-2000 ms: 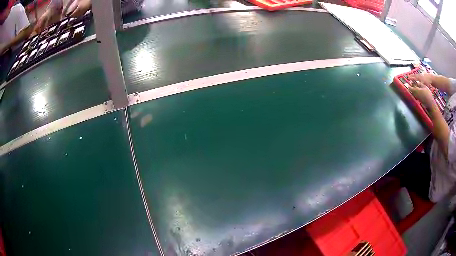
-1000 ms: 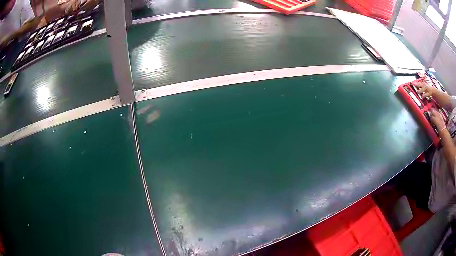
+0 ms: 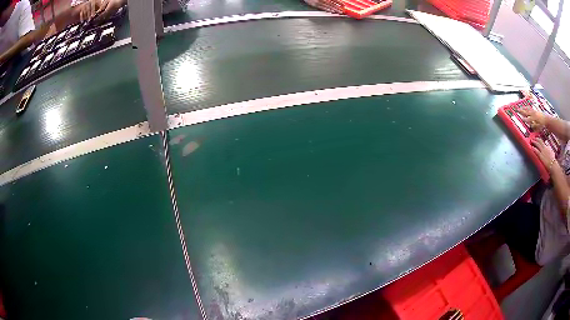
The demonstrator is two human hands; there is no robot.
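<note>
Neither of my hands can be made out in the frame. The green bench top (image 3: 350, 187) lies in front of me, with a dark seam running toward me left of its middle. Below its front edge at the lower right is a red ribbed surface (image 3: 437, 284). A small stack of gold phones or housings (image 3: 452, 314) lies on it, cut off by the bottom edge. A small pale shape (image 3: 141, 319) shows at the bottom edge left of the seam, too cut off to name.
A grey post (image 3: 147, 69) stands by the pale rail (image 3: 312, 98). Beyond it, one phone (image 3: 25, 100) lies on the green conveyor. A black phone tray (image 3: 65, 50) is at far left, with another person's hands over it. At right, a person's hands touch a red tray (image 3: 514, 125).
The phone on the conveyor has moved a little right and away since one second ago; it was not visible earlier. The other people's hands have shifted. The view has swung slightly left since the first frame.
</note>
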